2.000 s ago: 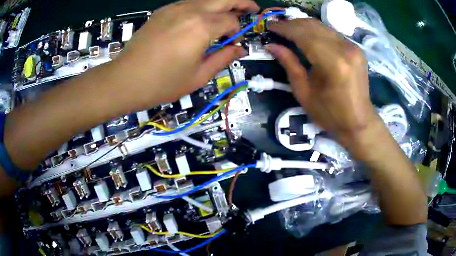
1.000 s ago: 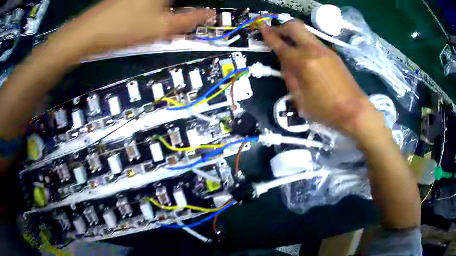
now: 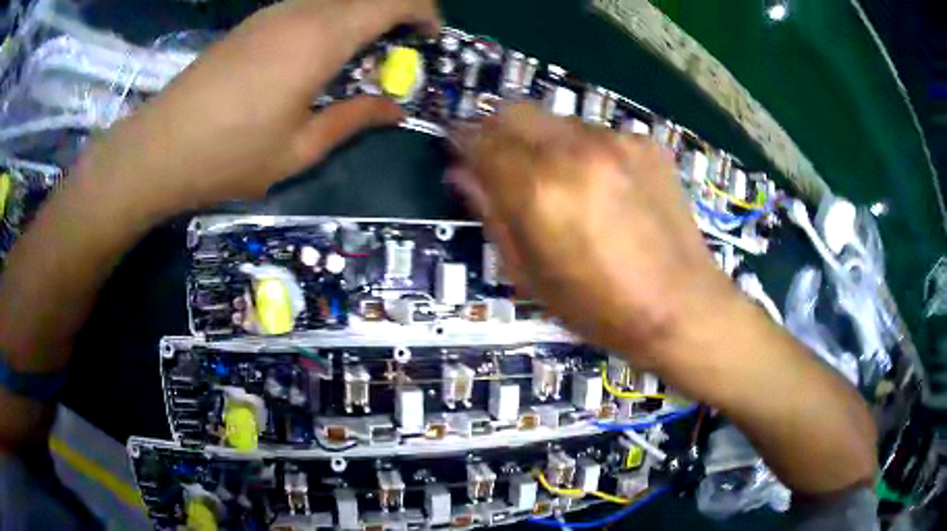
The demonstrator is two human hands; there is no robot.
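Observation:
The top power strip assembly (image 3: 561, 96) runs from upper centre down to the right, with a yellow block (image 3: 400, 72) at its left end. My left hand (image 3: 244, 99) holds that end, with the thumb below it and fingers above, partly cut off by the top edge. My right hand (image 3: 587, 223) is blurred, palm down, with its fingertips by the strip's lower edge; its grip is hidden. Below lie a second strip (image 3: 441, 329), a third strip (image 3: 403, 444) and a fourth strip (image 3: 337, 465), with yellow blocks at their left ends.
Blue and yellow lead wires (image 3: 739, 213) show at the top strip's right end. White cords and clear plastic bags (image 3: 820, 301) lie at the right. More clear plastic (image 3: 78, 93) is at the upper left. A speckled edging (image 3: 727, 99) and green surface (image 3: 831, 104) lie beyond.
The view has shifted towards the strips' left ends. My left hand has moved from above the strip to its yellow-block end. My right hand has left the wire end and is nearer my left hand.

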